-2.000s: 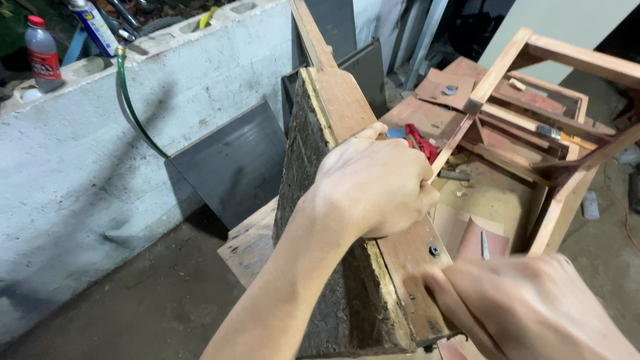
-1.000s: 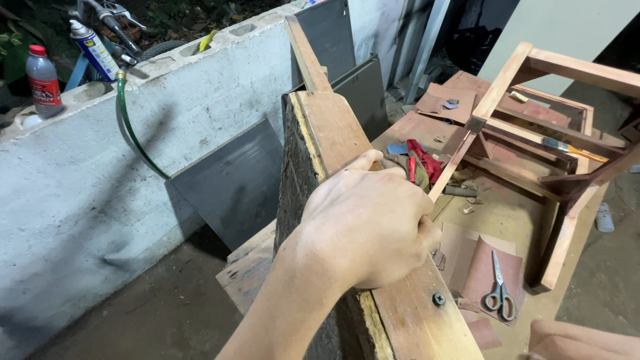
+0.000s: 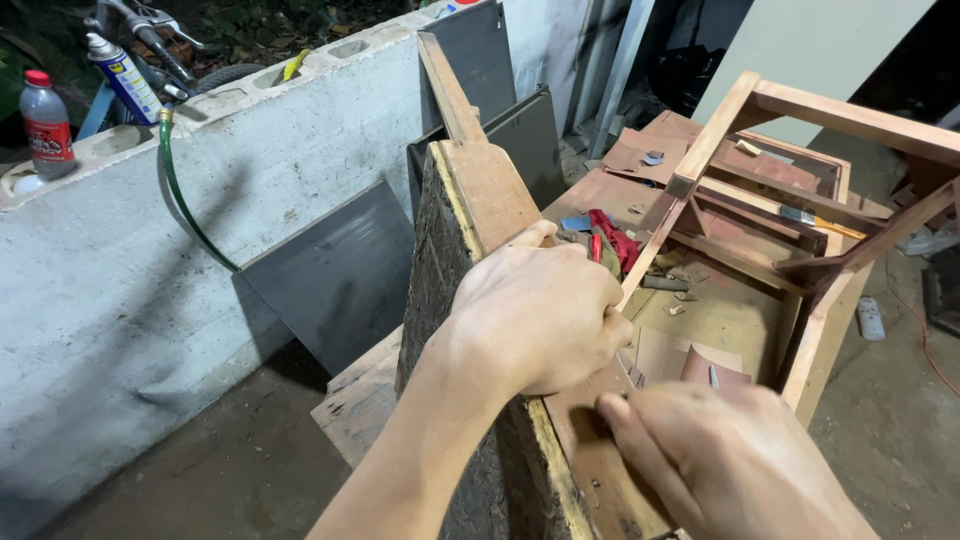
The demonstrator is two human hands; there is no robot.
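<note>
A long wooden board (image 3: 491, 187) with a dark, rough side face and a yellowish edge strip runs away from me through the middle of the view. My left hand (image 3: 544, 307) is closed over the board, knuckles up; whatever lies inside its fingers is hidden. Lower right, my right hand (image 3: 712, 450) is curled at the near part of the board, slightly blurred, its thumb at the board's top face. What it may hold cannot be seen. Near the board's close end a small screw or hole (image 3: 595, 484) shows in the wood.
Right of the board, a wooden frame (image 3: 855, 124) stands on a work surface (image 3: 750, 300) with a paintbrush (image 3: 814, 219), a red cloth (image 3: 616, 241) and reddish sheets. A painted block wall (image 3: 150, 262) at left carries a bottle (image 3: 46, 127) and a spray can (image 3: 124, 79). Dark panels (image 3: 337, 270) lean there.
My right hand has come from the lower right edge to the board, covering most of the scissors visible one second ago. My left hand has stayed on the board.
</note>
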